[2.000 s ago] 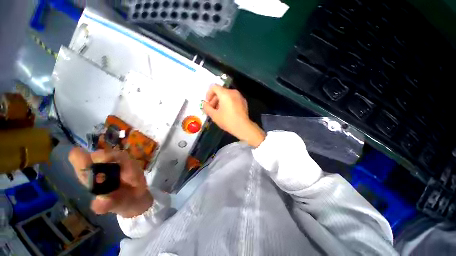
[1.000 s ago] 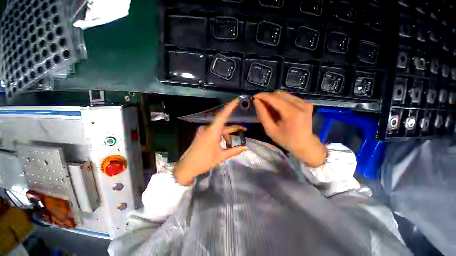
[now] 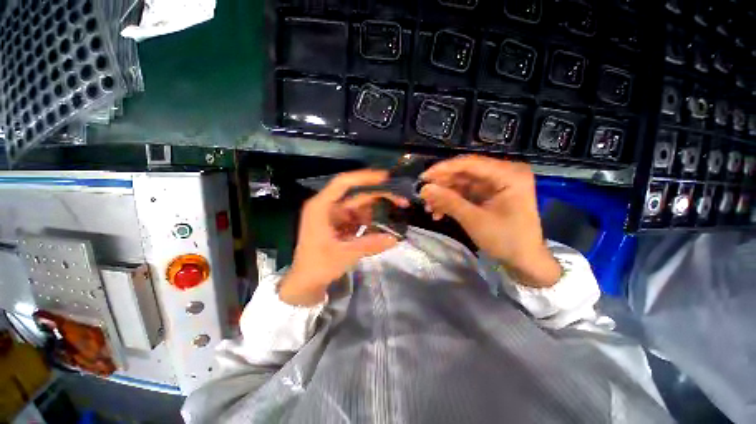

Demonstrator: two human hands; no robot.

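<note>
My left hand (image 3: pixel 327 236) is near the middle, fingers curled around a small black housing (image 3: pixel 388 217) with a bright lower edge. My right hand (image 3: pixel 489 211) is to its right, thumb and forefinger pinched together on a small dark ring (image 3: pixel 420 188) just right of the housing. The ring and housing are apart. The clear film (image 3: pixel 319 180) hangs at the bench edge, mostly hidden behind the hands. The black blister tray (image 3: pixel 319 137) lies on the bench above, with square dark housings in several pockets.
At left is the white press machine (image 3: pixel 170 364) with a red-orange emergency stop (image 3: pixel 188 275), a green button (image 3: pixel 182 230) and a perforated plate (image 3: pixel 62 269). Clear part trays (image 3: pixel 62 74) and a white wipe (image 3: pixel 174 18) lie upper left. A second blister tray (image 3: pixel 637 195) is at right, near a blue stool (image 3: pixel 609 261).
Since one second ago, my right hand has drawn the ring off the film and down towards my body. My left forefinger has left the film and curled in over the housing.
</note>
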